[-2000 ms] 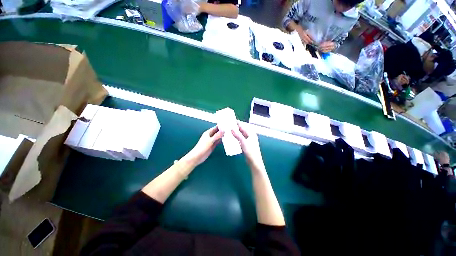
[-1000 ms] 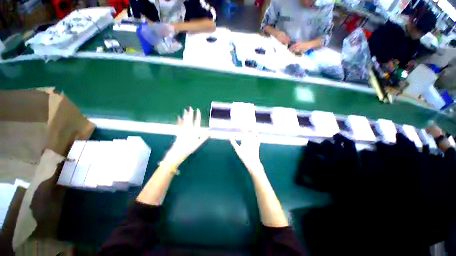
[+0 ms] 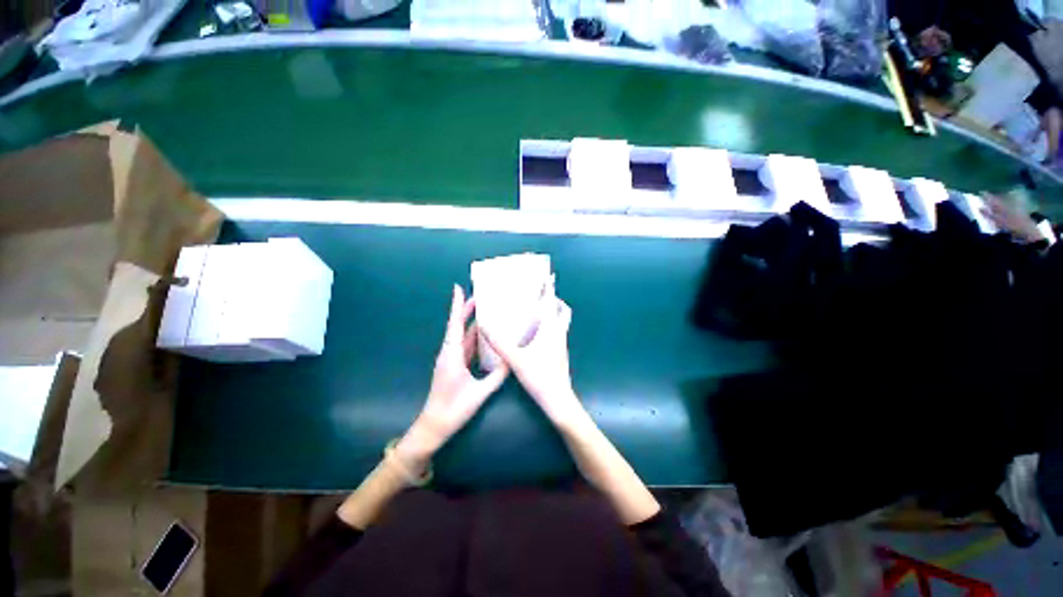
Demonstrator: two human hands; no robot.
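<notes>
A small white product box (image 3: 511, 294) is held above the green bench in front of me. My left hand (image 3: 455, 371) is at its left and lower side, thumb towards the box. My right hand (image 3: 543, 350) grips its right side and lower front. The box looks closed. A stack of white boxes (image 3: 262, 297) stands on the bench to the left. A row of open boxes with dark insides (image 3: 546, 171) and white lids (image 3: 600, 175) stands beyond the pale rail.
An open brown carton (image 3: 163, 216) is at the left, with white boxes inside. A smartphone (image 3: 170, 557) lies on cardboard at lower left. A black soft heap (image 3: 874, 350) covers the bench at right. Another person's hand (image 3: 1016, 218) is at the row's far right end.
One second ago both hands were at the row's left end with fingers apart. They are now back over the bench, holding another white box. The stack at left looks shorter.
</notes>
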